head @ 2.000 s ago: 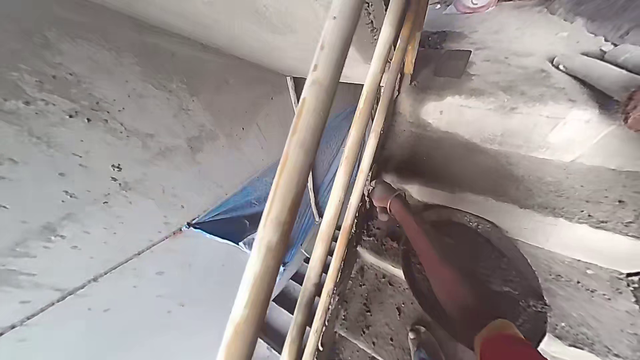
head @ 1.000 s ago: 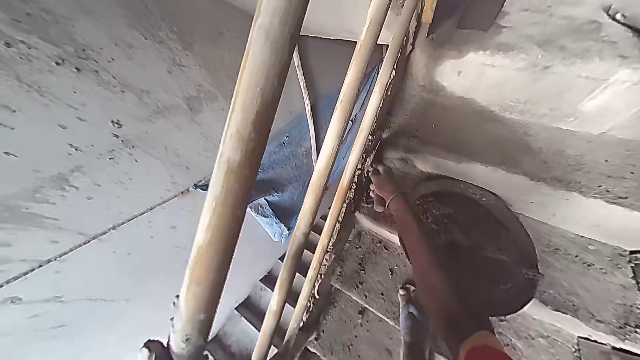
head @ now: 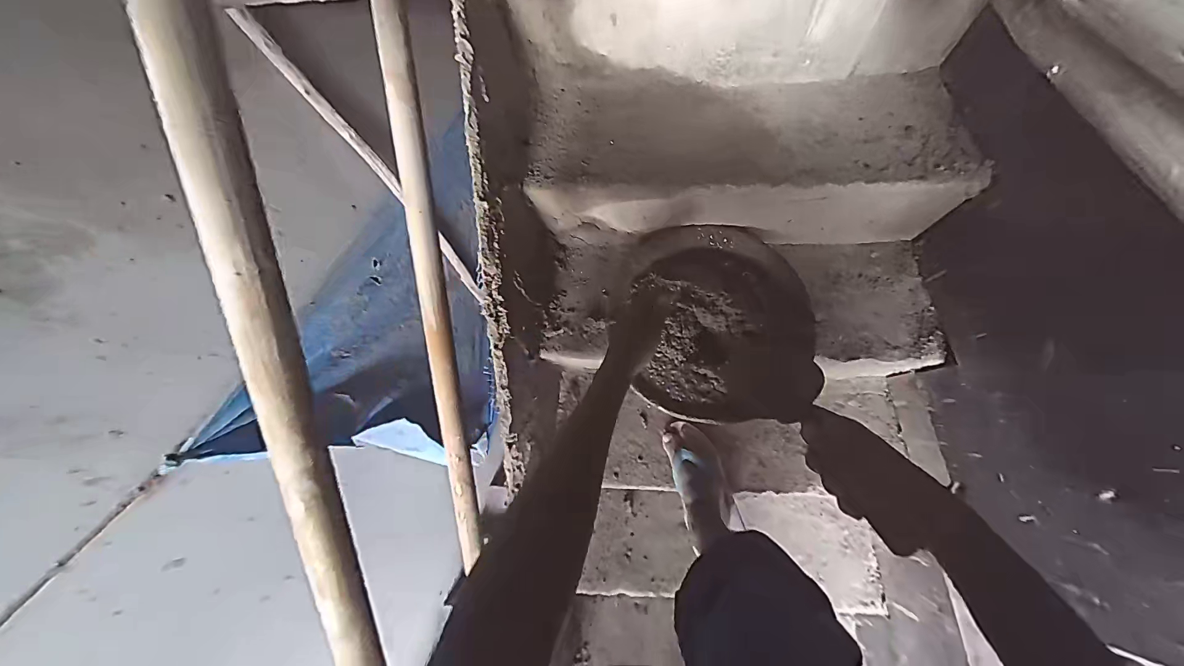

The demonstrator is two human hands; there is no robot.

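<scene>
A round dark pan rests on a rough concrete step and holds wet, lumpy mortar. My left hand is down inside the pan at its left side, against the mortar; its fingers are dark and blurred, so whether it holds anything cannot be told. At the lower right of the pan, my right hand grips the rim. The rough, mortar-covered edge of the stair side runs upward just left of the pan.
Round poles stand left of the stairs, with a thin slanted stick and blue sheeting behind. Concrete steps rise beyond the pan. A foot in a sandal is below it. A dark surface borders the steps at right.
Earlier a hand was at the rough edge beside the poles; now both my hands are at the pan. The view has shifted and turned to centre on the pan.
</scene>
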